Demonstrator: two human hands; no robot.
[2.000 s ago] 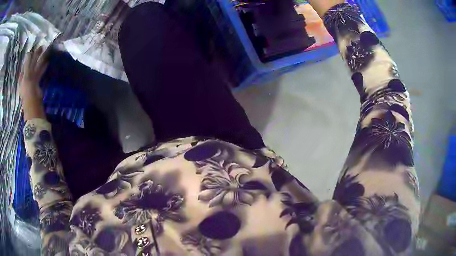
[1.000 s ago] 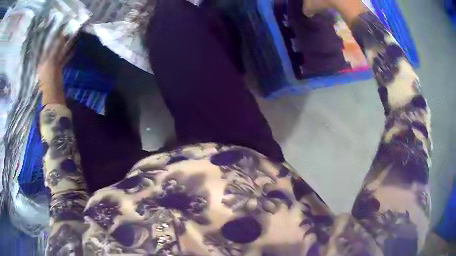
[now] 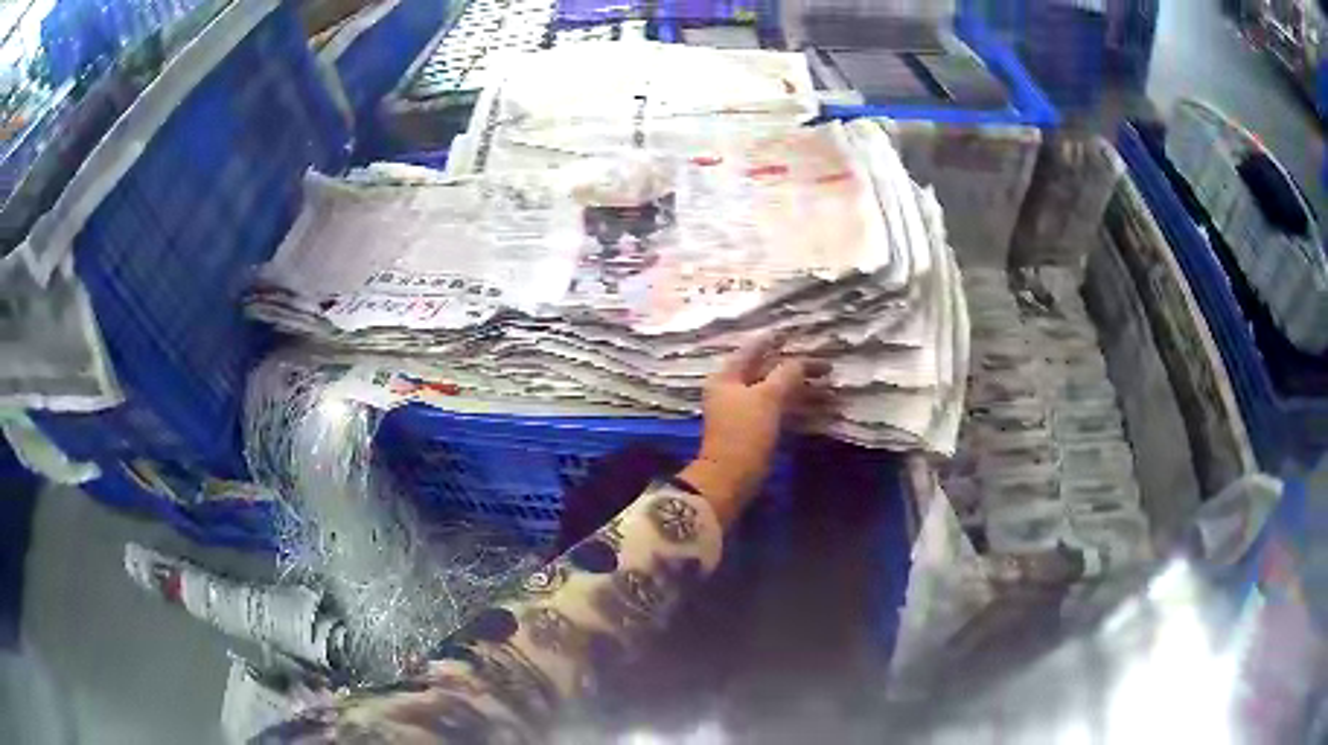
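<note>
A thick stack of newspaper sheets (image 3: 743, 218) with ragged edges lies in front of me on a blue perforated crate (image 3: 488, 473). My left hand (image 3: 757, 400) touches the stack's front edge, right of its middle. The fingertips are against the layered edges; whether they pinch a sheet cannot be told. My right hand is not in view. A blurred whitish shape (image 3: 1165, 655) covers the lower right; what it is cannot be told.
A newspaper-lined crate (image 3: 1049, 422) stands at the right. Tangled clear strands (image 3: 328, 495) hang at the stack's front left. Rolled newspaper (image 3: 240, 604) lies on the floor at left. More blue crates (image 3: 197, 218) stand left and behind.
The view has swung up and left, from my lap to the newspaper stack. My right hand and the crate with black parts have left the picture. My left hand is now at the stack's front edge.
</note>
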